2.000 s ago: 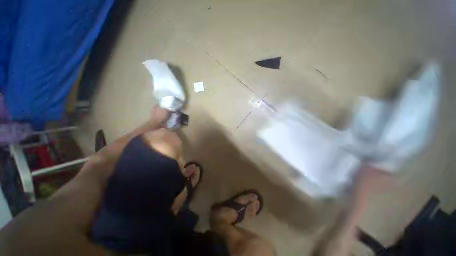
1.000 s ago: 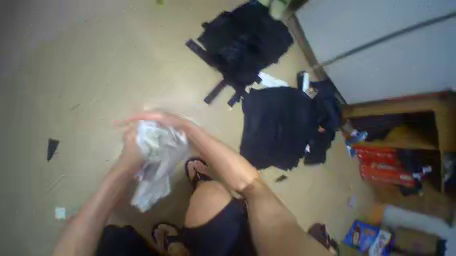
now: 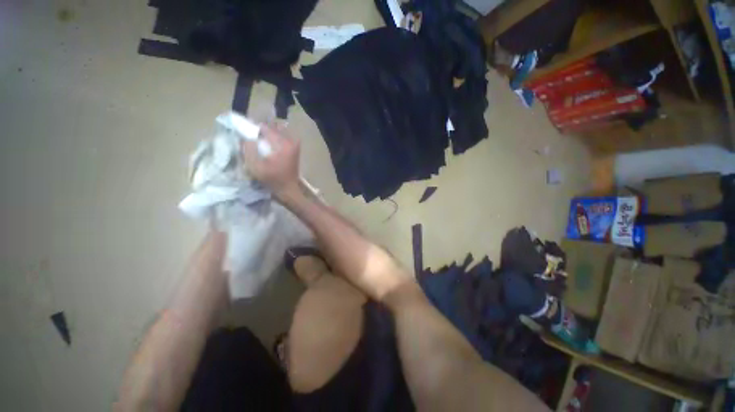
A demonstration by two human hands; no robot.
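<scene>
A crumpled bundle of white paper sheets (image 3: 250, 233) is held in front of my legs, above the floor. My right hand (image 3: 272, 161) is closed on the top right of the bundle, with a white edge poking out past the fingers. My left forearm reaches up to the bundle from below, and my left hand (image 3: 211, 233) is mostly hidden behind the paper; it is blurred.
Piles of dark panels lie on the pale floor, at the top (image 3: 234, 32), top centre (image 3: 375, 113) and lower right (image 3: 483, 306). Wooden shelves (image 3: 596, 137) with red boxes (image 3: 584, 95) and cardboard boxes (image 3: 629, 310) stand on the right. A small dark scrap (image 3: 60, 326) lies at left.
Two seconds ago the hands were apart with separate white sheets; now the paper is bunched together between them. The view has turned right, bringing in the dark piles and shelves.
</scene>
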